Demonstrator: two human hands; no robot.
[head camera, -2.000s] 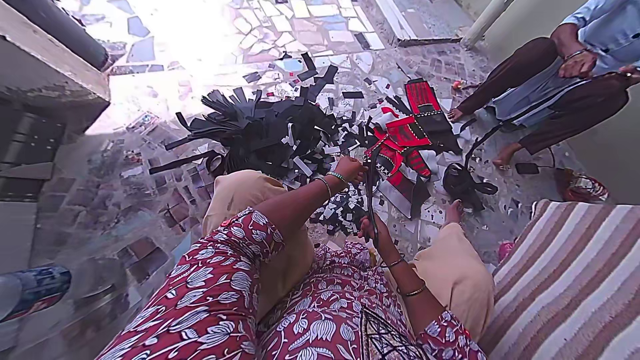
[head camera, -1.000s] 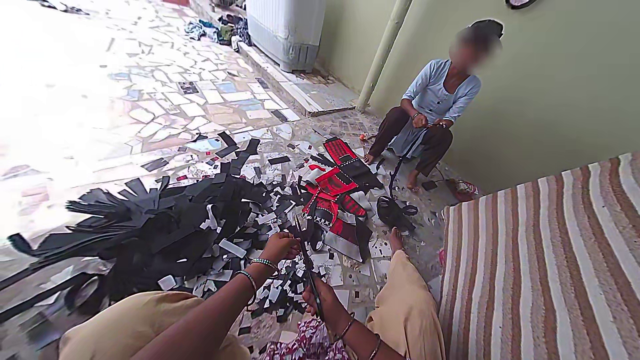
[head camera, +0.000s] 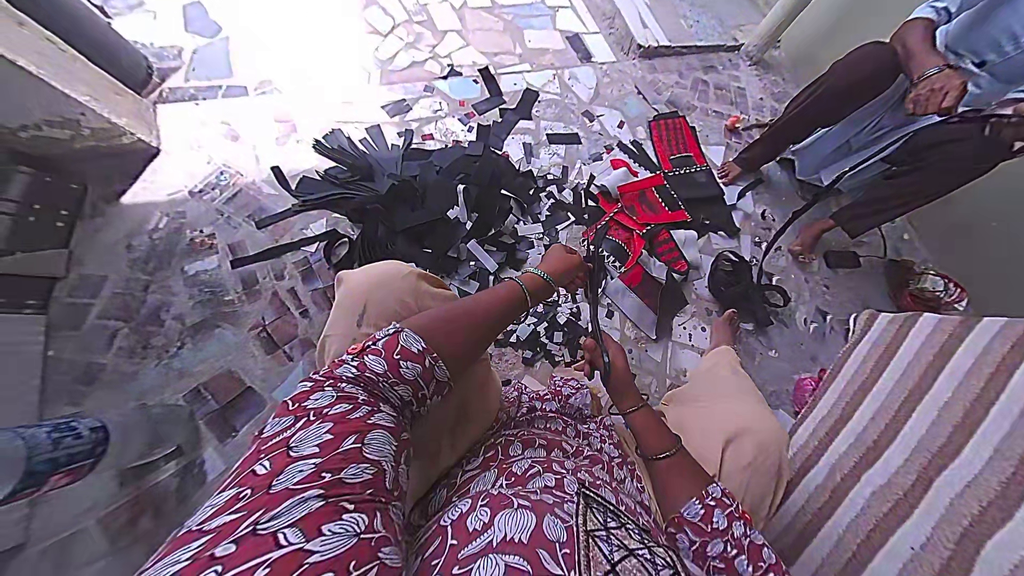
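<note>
My left hand (head camera: 565, 267) pinches the upper part of a narrow black strip (head camera: 595, 300). Lower down, my right hand (head camera: 608, 362) is closed around a dark, slim object at the strip's lower end; whether that is scissors or more strip I cannot tell. Beyond my left hand lies a heap of black strips (head camera: 416, 188) on the floor. Small black and white cut pieces (head camera: 552, 320) are scattered below both hands. Red and black patterned fabric pieces (head camera: 652, 200) lie just beyond the strip, some with white-dotted edges.
Another person (head camera: 880, 120) sits at the upper right, a black strip running from their hands towards a black coil (head camera: 740, 284) on the floor. A striped brown and white cloth (head camera: 912, 432) covers something at my right. A concrete ledge (head camera: 72, 96) stands at the upper left.
The view has swung up and back down. Both hands remain at the black strip; no other plain change.
</note>
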